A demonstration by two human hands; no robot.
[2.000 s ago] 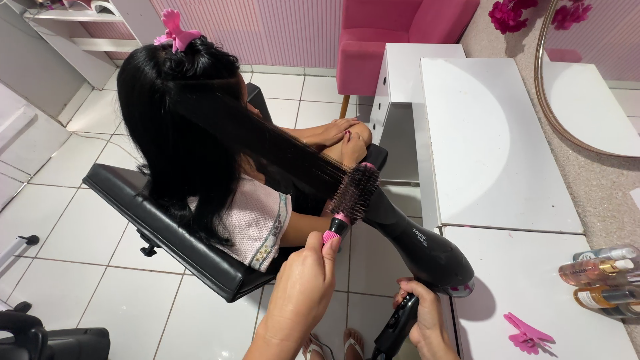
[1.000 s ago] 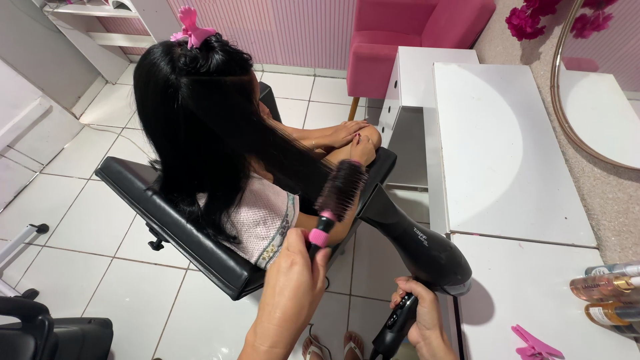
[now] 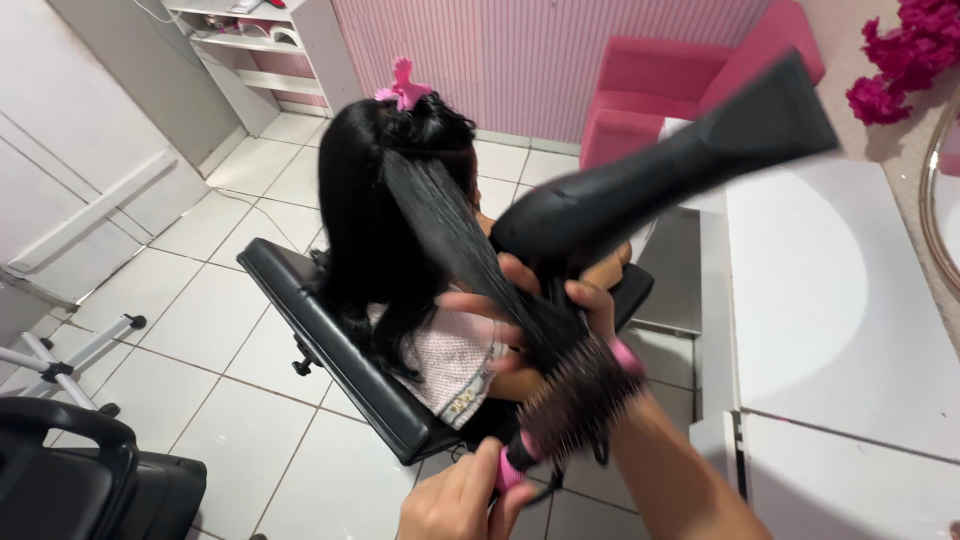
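My left hand (image 3: pixel 461 487) grips the pink and black handle of a round hairbrush (image 3: pixel 577 397) at the bottom centre. A straight section of long black hair (image 3: pixel 457 225) runs down to the bristles. Above the brush, my right hand (image 3: pixel 555 300) is around the handle of a black hair dryer (image 3: pixel 667 165), its fingers partly spread about the hair section. The dryer's flat nozzle points to the upper right, away from the hair. A seated person in a pale textured top (image 3: pixel 450 352) faces away, with a pink hair clip (image 3: pixel 405 88) on top of the head.
The person sits in a black salon chair (image 3: pixel 337 352). White counters (image 3: pixel 810 300) stand on the right, beside a mirror and magenta flowers (image 3: pixel 892 67). A pink armchair (image 3: pixel 645 82) is behind. Another black chair (image 3: pixel 67 465) and a white wheeled base (image 3: pixel 60 367) are at the left.
My right hand has moved from the lower right up to the hair section, and the dryer's nozzle now points to the upper right. The brush has moved lower, the hair section stretched to it.
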